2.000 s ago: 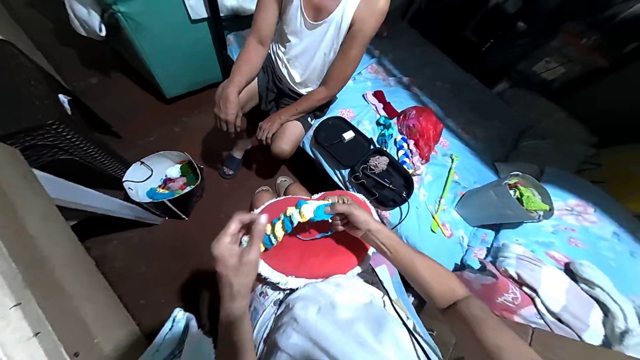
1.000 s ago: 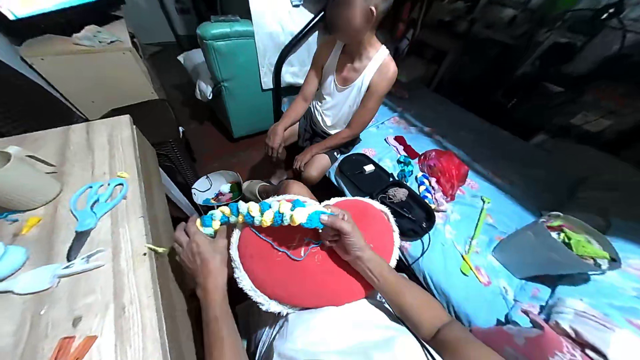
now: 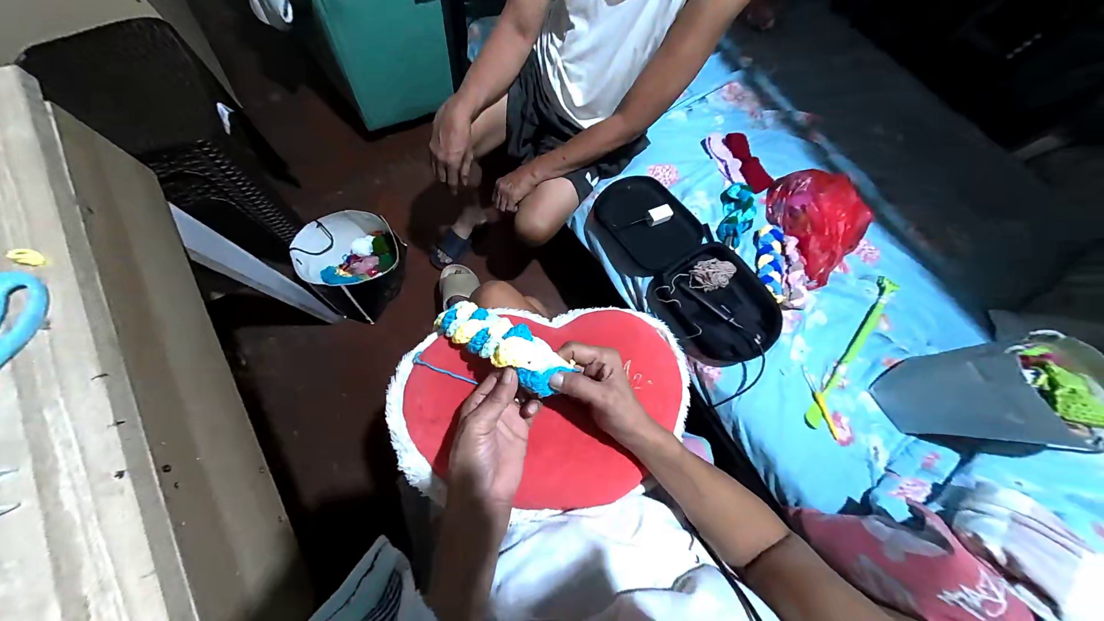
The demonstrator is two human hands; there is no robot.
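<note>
A braided crochet strip (image 3: 487, 335) in blue, yellow and white lies slantwise over a red heart-shaped cushion (image 3: 552, 457) with fluffy white trim, which rests on my lap. My right hand (image 3: 604, 388) pinches the strip's near end between thumb and fingers. Close beside it, my left hand (image 3: 496, 427) has its thumb and fingertips at the underside of that same end. The strip's far end reaches past the cushion's upper left edge. A loose blue yarn (image 3: 444, 368) trails across the cushion to the left of my hands.
Another person (image 3: 595, 86) sits ahead. On the floral-sheeted bed (image 3: 742, 405) are an open black case (image 3: 716, 302), a red plastic bag (image 3: 819, 220), a green stick (image 3: 862, 336) and a grey bin (image 3: 949, 392). A yarn bucket (image 3: 323, 250) stands left, beyond a wooden table (image 3: 78, 388).
The strip was stretched sideways between both hands; my left hand has moved to the end held by my right, and the far end now points away. The view has tilted down.
</note>
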